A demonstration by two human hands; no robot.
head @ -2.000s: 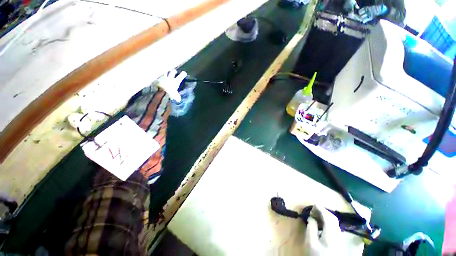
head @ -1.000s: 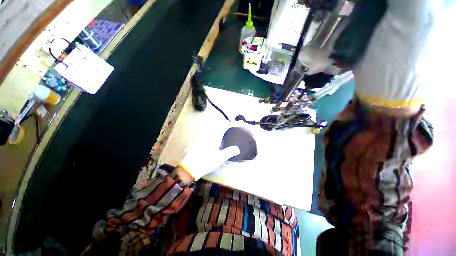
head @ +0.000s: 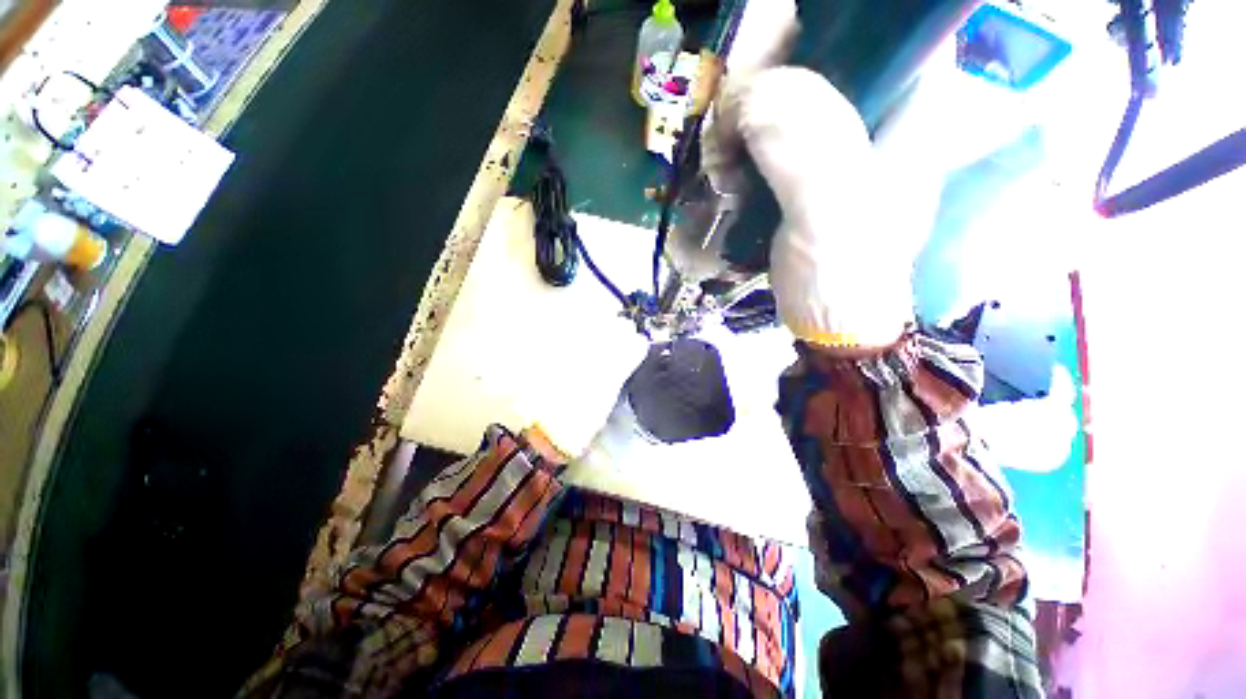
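A black square unit [head: 682, 392] with rounded corners lies on the cream board [head: 478, 328], its upper edge at the metal fixture [head: 670, 317]. My left hand [head: 596, 417], in a white glove washed out against the board, is at the unit's left edge and holds it. A black folded cord [head: 554, 232] lies at the board's upper left, and its lead runs to the fixture. My right hand [head: 752, 137], in a white glove, is raised at the machine above the fixture. Its fingers are blurred, and what they hold cannot be told.
A dark-green conveyor belt [head: 287, 273] with a chipped pale edge runs along the left. A yellow-green squeeze bottle [head: 659, 55] and a small white parts container [head: 670, 120] stand behind the board. A white label card [head: 144, 164] and yellow-labelled bottle [head: 62, 240] are at far left.
The black unit has moved slightly right and up to the fixture, with my left hand beside it. My right hand and forearm have moved left and inward at the machine.
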